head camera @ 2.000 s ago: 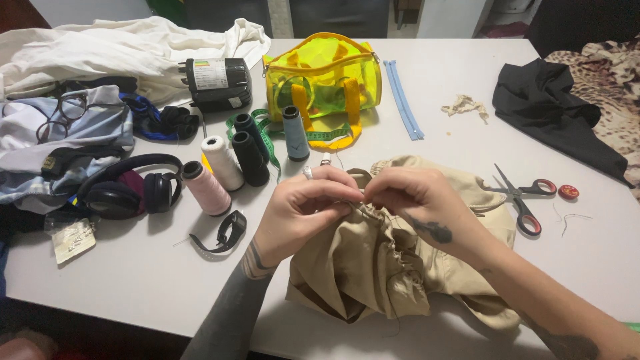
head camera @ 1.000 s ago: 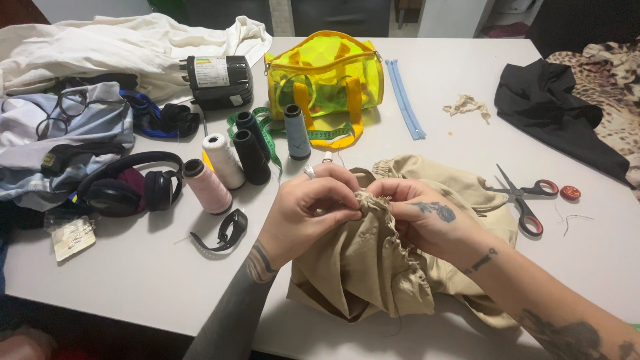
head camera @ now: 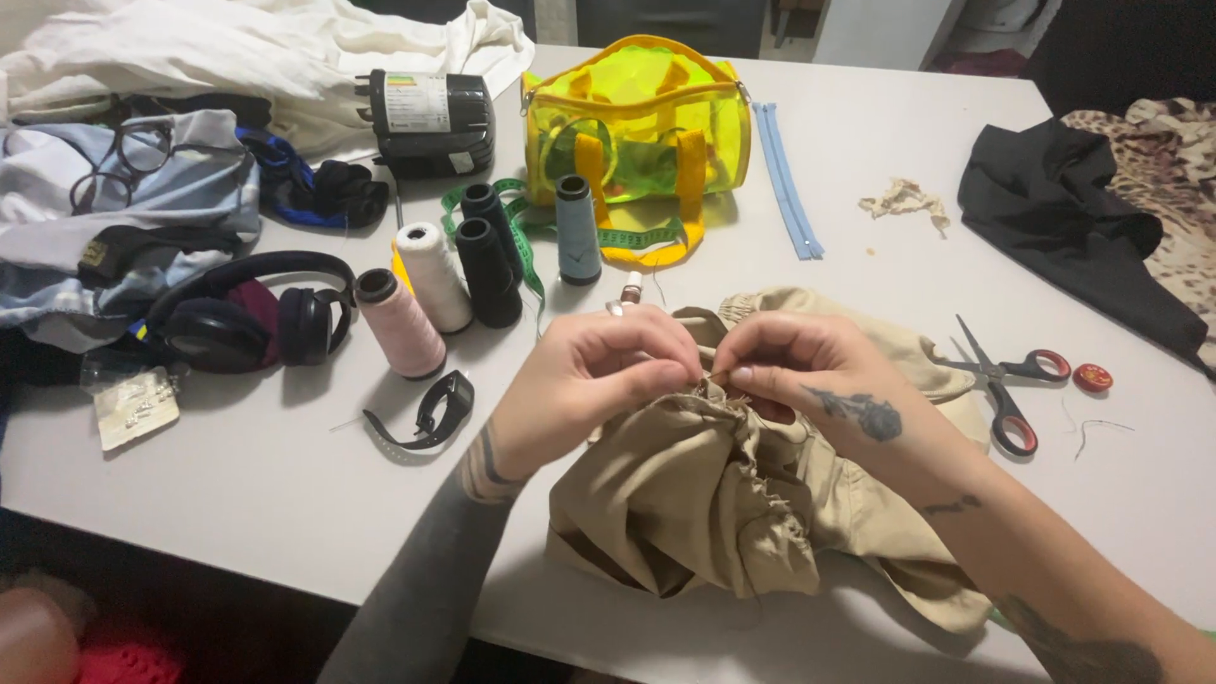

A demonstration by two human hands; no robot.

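Beige fabric (head camera: 655,494) with a gathered, frayed seam lies bunched on the white table, its lower folds near the front edge. My left hand (head camera: 608,380) pinches the fabric at the upper end of that seam between thumb and forefinger. Close on its right, my right hand (head camera: 807,370) has thumb and forefinger closed at the same spot, on the cloth or something thin; the fingertips hide which. A small bottle with a white cap (head camera: 632,288) shows just behind my left hand. Open scissors (head camera: 1002,375) with black and red handles lie right of the fabric.
Thread cones (head camera: 401,323), a black watch (head camera: 442,413) and headphones (head camera: 218,328) lie on the left. Behind are a yellow transparent bag (head camera: 636,133), a green tape measure (head camera: 522,237) and a blue zipper (head camera: 787,180). Black cloth (head camera: 1073,218) and a red disc (head camera: 1092,377) sit on the right.
The fingertips of both hands have come closer together at the seam. Two seconds ago they were also close together, and one second ago the right hand lay lower over the seam.
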